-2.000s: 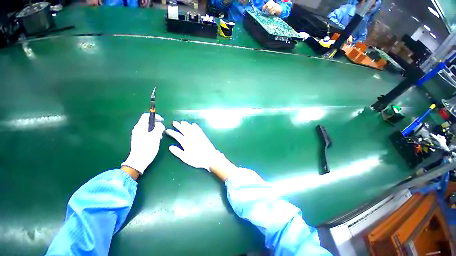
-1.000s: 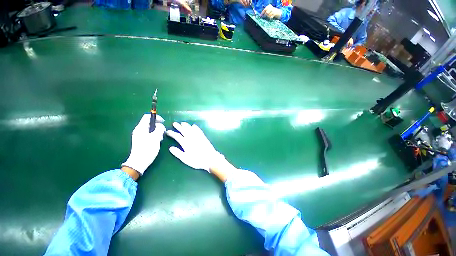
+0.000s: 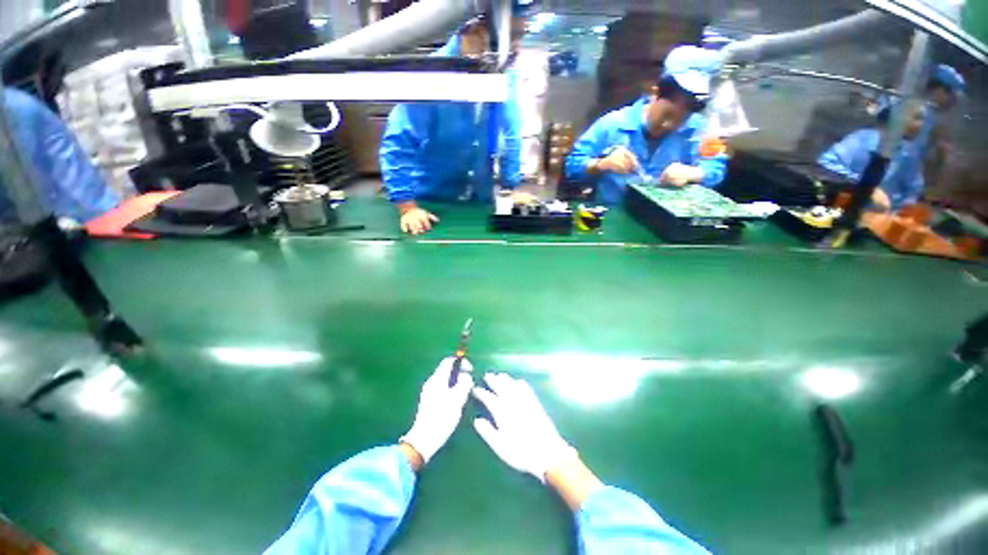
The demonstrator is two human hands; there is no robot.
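My left hand [image 3: 438, 410], in a white glove, is closed around the dark handles of small pliers or cutters [image 3: 463, 345]. Their short metal jaws point away from me, and orange shows near the pivot. Whether the jaws are open is too small to tell. My right hand [image 3: 522, 425], also in a white glove, rests palm down just to the right, its fingers a little apart and holding nothing. Both hands are over the green bench mat [image 3: 325, 379]. A black, slightly bent brush-like tool [image 3: 835, 461] lies alone on the mat at the right.
Across the bench are a metal pot [image 3: 302, 206], a black parts tray [image 3: 531, 222], a yellow-black container [image 3: 588, 218] and a green circuit board [image 3: 693, 203] before a worker in blue. Another worker stands by the tray. A dark thin item [image 3: 52, 386] lies far left.
The view has tilted up and swung left, so the workers and lamp across the bench now show and the bench things sit lower or farther right. My hands keep their pose and hold.
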